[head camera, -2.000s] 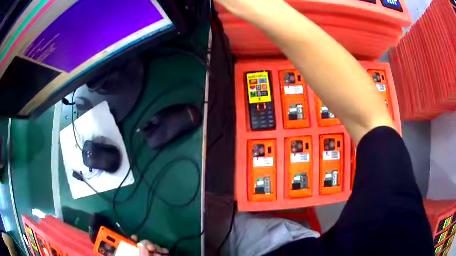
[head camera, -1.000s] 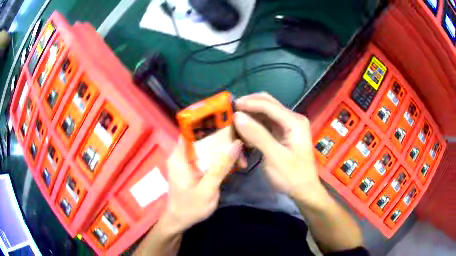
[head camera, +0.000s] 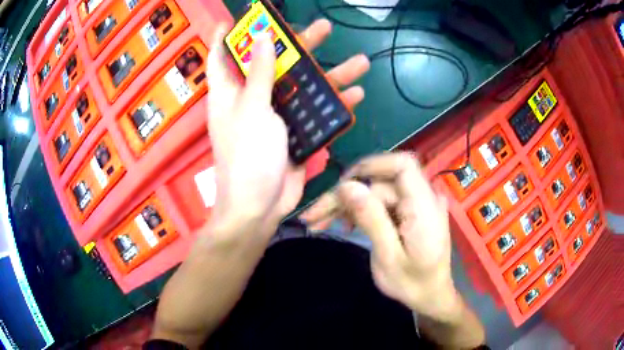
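Note:
My left hand (head camera: 250, 137) holds an orange keypad phone (head camera: 311, 109), its black keypad and yellow screen side facing up. The thumb lies over the yellow screen and fingertips show past the phone's far edge. My right hand (head camera: 407, 225) is to the right of and below the phone, apart from it, blurred, with its fingers curled. A dark bit shows between its fingers and a thin cable (head camera: 469, 140) runs toward it; whether it holds the plug cannot be told.
Stacked red foam trays (head camera: 109, 205) with orange phones lie at left, a white label (head camera: 205, 186) in a lower pocket. Another phone tray (head camera: 472, 208) is at right, beside red stacks (head camera: 581, 301). A black mouse (head camera: 479, 31) and looped cable (head camera: 431, 106) lie on the green bench.
The phone was back side up with both hands at it; now it shows its front, further up the view in my left hand. My right hand has come away from it.

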